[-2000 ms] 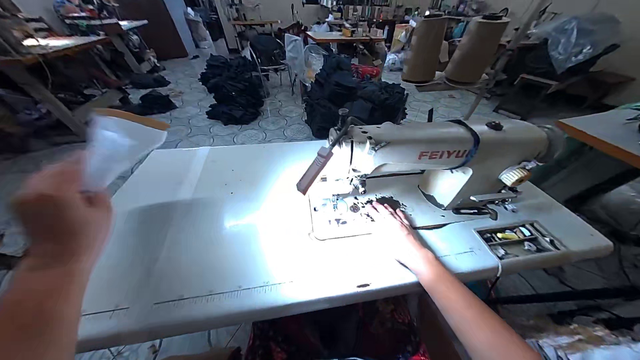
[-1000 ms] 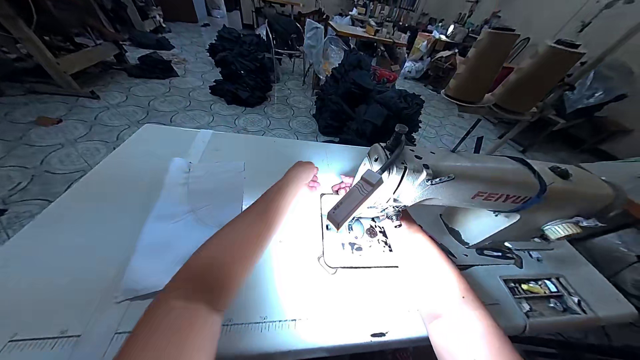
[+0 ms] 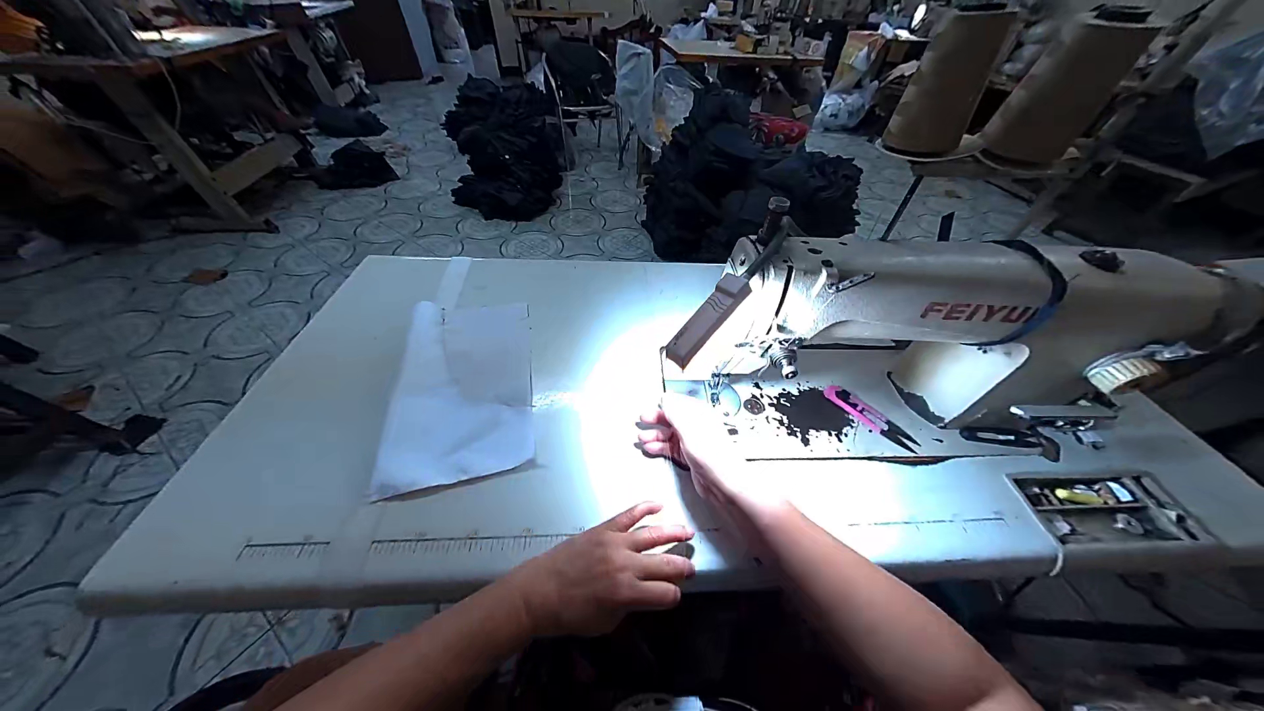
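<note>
My left hand point(image 3: 617, 568) rests near the front edge of the white table, fingers apart, with nothing seen in it. My right hand point(image 3: 691, 444) is just in front of the needle area of the Feiyue sewing machine point(image 3: 889, 296), its fingers curled; glare hides what they may touch. A folded white fabric piece point(image 3: 464, 395) lies on the table to the left. Pink-handled thread snips point(image 3: 869, 417) lie on the machine bed beside a heap of dark scraps point(image 3: 812, 413).
A recessed tray point(image 3: 1111, 509) of small parts is set in the table at right. Large thread cones point(image 3: 948, 84) stand behind the machine. Piles of black fabric point(image 3: 504, 148) lie on the tiled floor beyond the table point(image 3: 276, 444).
My left hand has drawn back from beside the needle area to the front edge. My right hand has moved from under the machine head to its front left. The pink snips now show on the bed.
</note>
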